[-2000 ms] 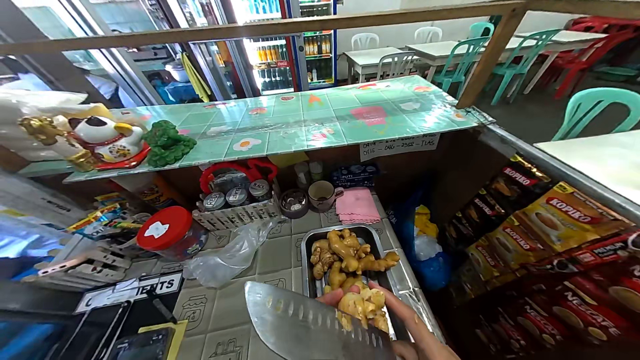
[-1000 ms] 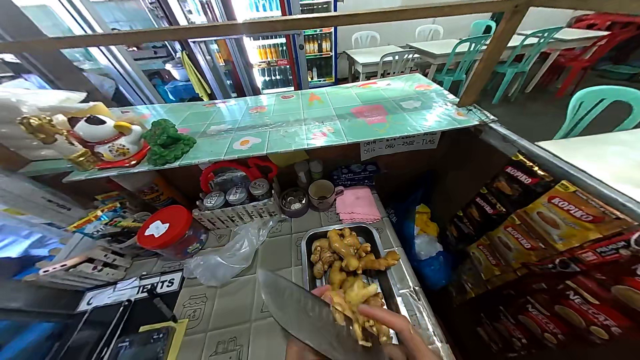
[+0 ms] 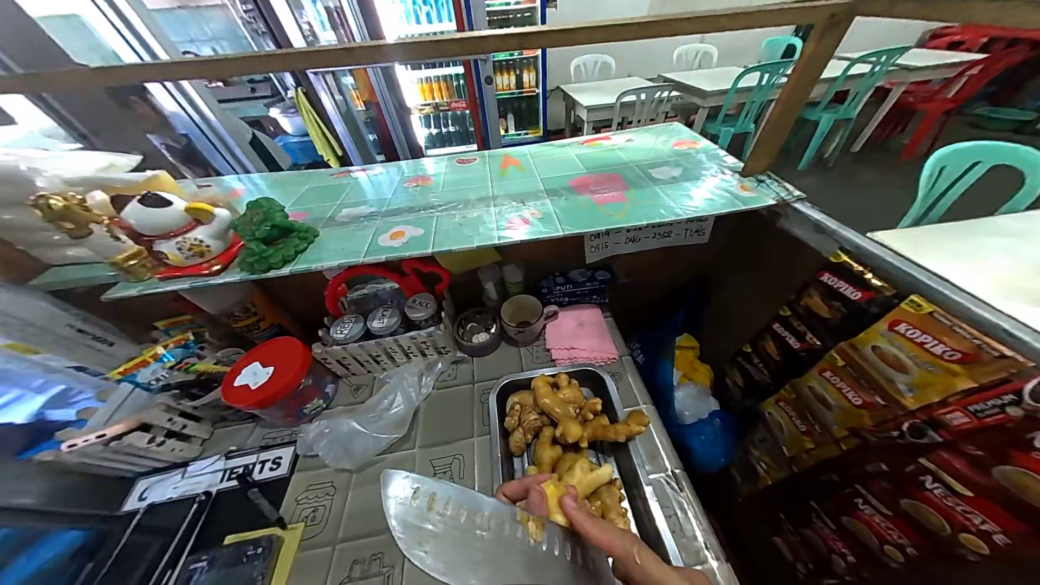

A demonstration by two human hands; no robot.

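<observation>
A broad knife blade (image 3: 479,528) slants across the bottom centre, its tip to the left. My right hand (image 3: 630,548) is at the lower right by the blade's rear end; the handle is out of sight. Fingertips of my left hand (image 3: 520,491) show above the blade, the rest hidden behind it. They hold a partly peeled piece of ginger (image 3: 556,502), its flesh yellow, between the blade and the fingers of my right hand. Just beyond, several knobs of ginger (image 3: 565,406) lie heaped in a steel tray (image 3: 496,422).
Left of the tray lie a clear plastic bag (image 3: 366,422) and a red-lidded jar (image 3: 268,374). Behind are a mug (image 3: 524,318), a pink cloth (image 3: 580,335) and a white basket (image 3: 390,349) of jars. A raised tiled shelf (image 3: 487,191) crosses behind; coffee packets (image 3: 918,349) hang at right.
The knife and both hands have shifted about the ginger piece. The blade lies flatter than one second ago, with its tip lower. The tray and heaped ginger have stayed in place.
</observation>
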